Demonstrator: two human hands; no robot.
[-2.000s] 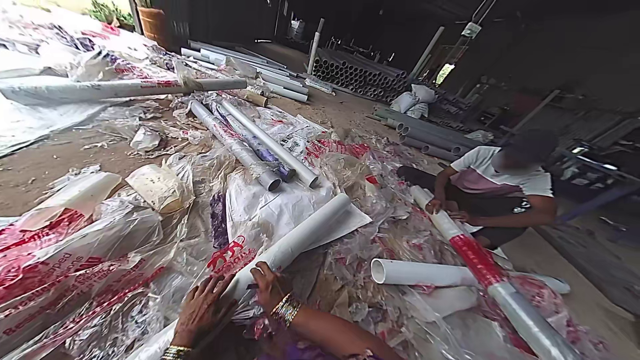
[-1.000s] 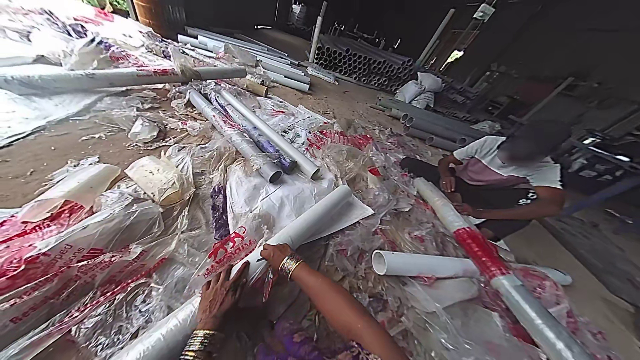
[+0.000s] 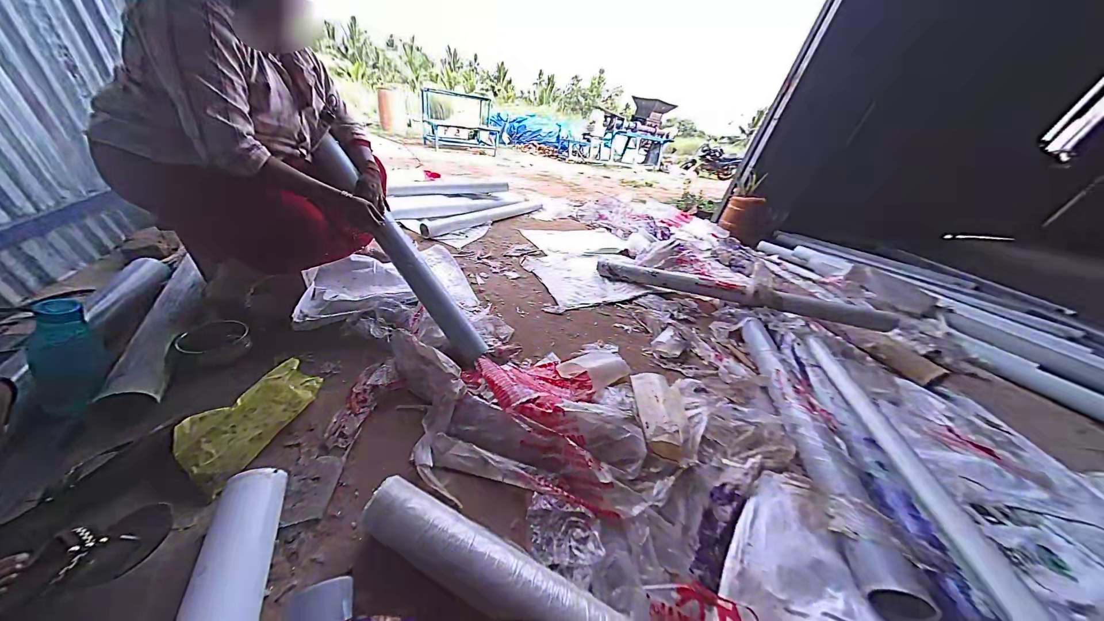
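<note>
Neither of my hands shows in the head view, so what they hold is hidden. At the bottom middle lies a grey pipe wrapped in clear film [image 3: 483, 552]. To its left, a bare light-grey pipe [image 3: 235, 548] points up from the bottom edge, with a short grey pipe end [image 3: 321, 599] beside it. Red-printed plastic film [image 3: 539, 392] and clear film lie crumpled in the middle. A crouching co-worker at upper left grips a long grey pipe [image 3: 423, 276], whose lower end meets the film.
A yellow plastic bag [image 3: 246, 423], a teal plastic jar [image 3: 65, 354] and a sandal [image 3: 108, 548] lie left. Long pipes [image 3: 914, 466] rest on film at right. A plant pot [image 3: 743, 217] stands by the dark wall.
The view has swung far to the left. Both my hands were on a pale pipe in the earlier frames and are now out of view.
</note>
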